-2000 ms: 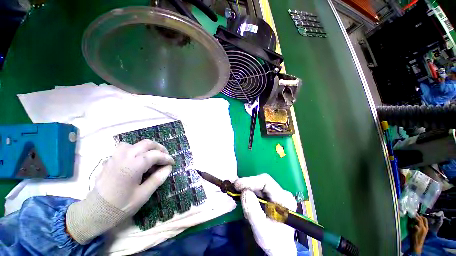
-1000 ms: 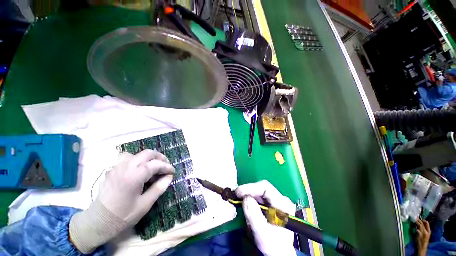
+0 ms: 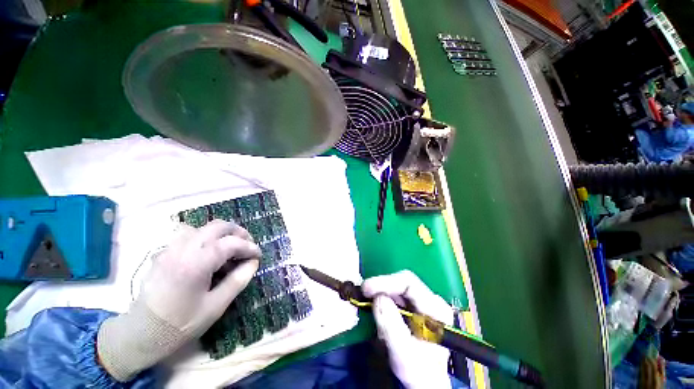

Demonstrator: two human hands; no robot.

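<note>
A green PCB panel [image 3: 262, 304] of many small boards lies on white sheets [image 3: 319, 190]. My left hand [image 3: 190, 277], in a white knit glove, rests on the panel's left part, fingertips bent together over its middle; whether they pinch something there is hidden. My right hand [image 3: 411, 315], also gloved, holds a soldering iron [image 3: 464, 342] like a pen. Its long metal tip points left and ends at the panel's right edge, near the middle rows; contact cannot be told.
Translucent fume hood [image 3: 236, 91] and black fan [image 3: 369, 118] behind the sheets. Iron stand [image 3: 420, 190] with yellowish sponge at the belt's edge. Blue box [image 3: 57, 237] at left. Conveyor belt [image 3: 517, 190] at right carries another panel [image 3: 466, 55]. A person in blue [image 3: 666, 140] sits far right.
The view has shifted slightly up and down between frames. My left hand stays on the panel. The iron's tip stays near the panel's right edge, with only small movement.
</note>
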